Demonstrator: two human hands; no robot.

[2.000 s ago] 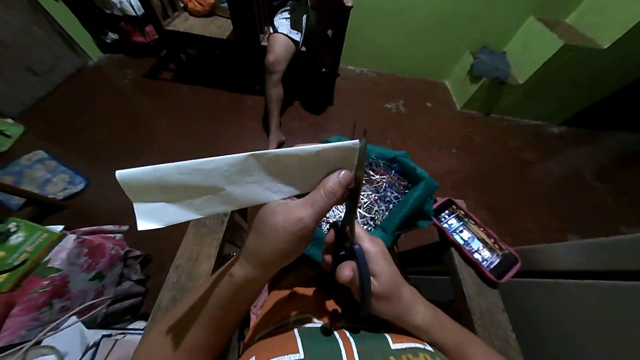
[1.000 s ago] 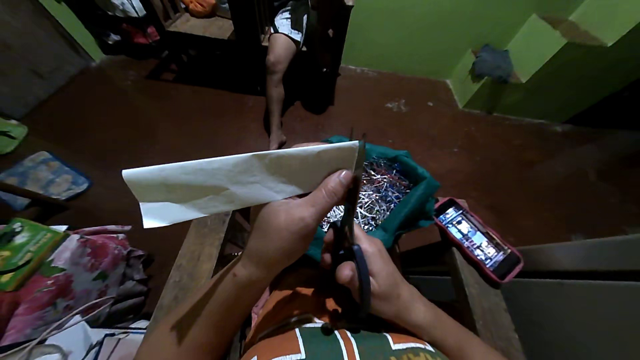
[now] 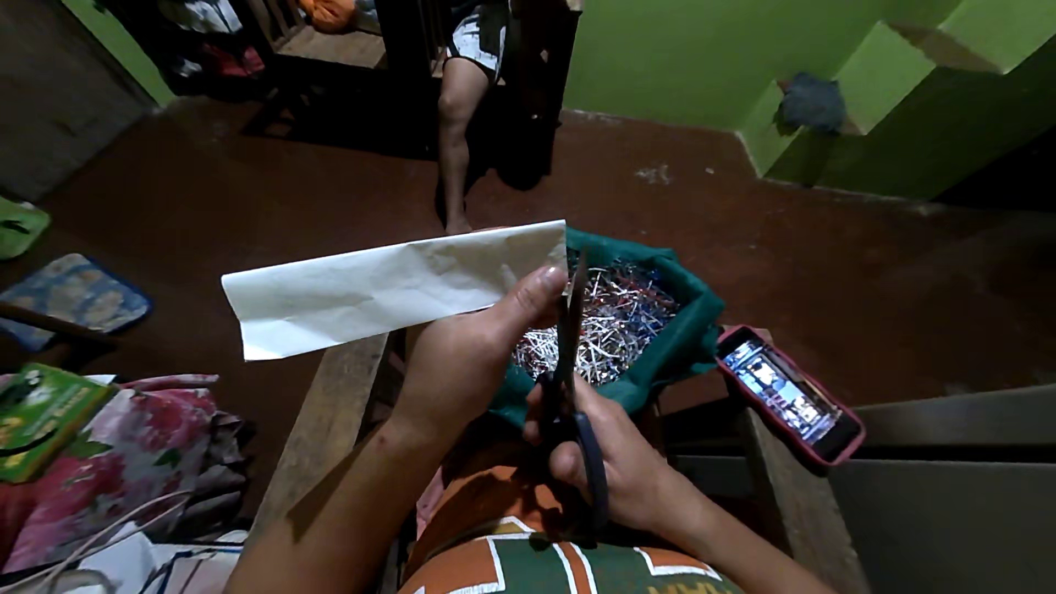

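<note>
My left hand grips a folded strip of whitish paper near its right end, thumb on top. The strip stretches out to the left. In my right hand is a pair of scissors with dark handles; the blades point upward, a little apart, just beside the paper's right edge. Behind and below the blades, a container lined with green cloth holds a heap of thin shredded strips, mostly silvery white with some blue and red.
A smartphone in a pink case lies on the wooden arm at right. Another wooden arm is at left, near floral cloth and a green packet. Ahead, a seated person's leg reaches the red floor.
The scissor blades stand slightly apart from the paper's right end now; one second ago they were against it. My left hand keeps its hold on the paper.
</note>
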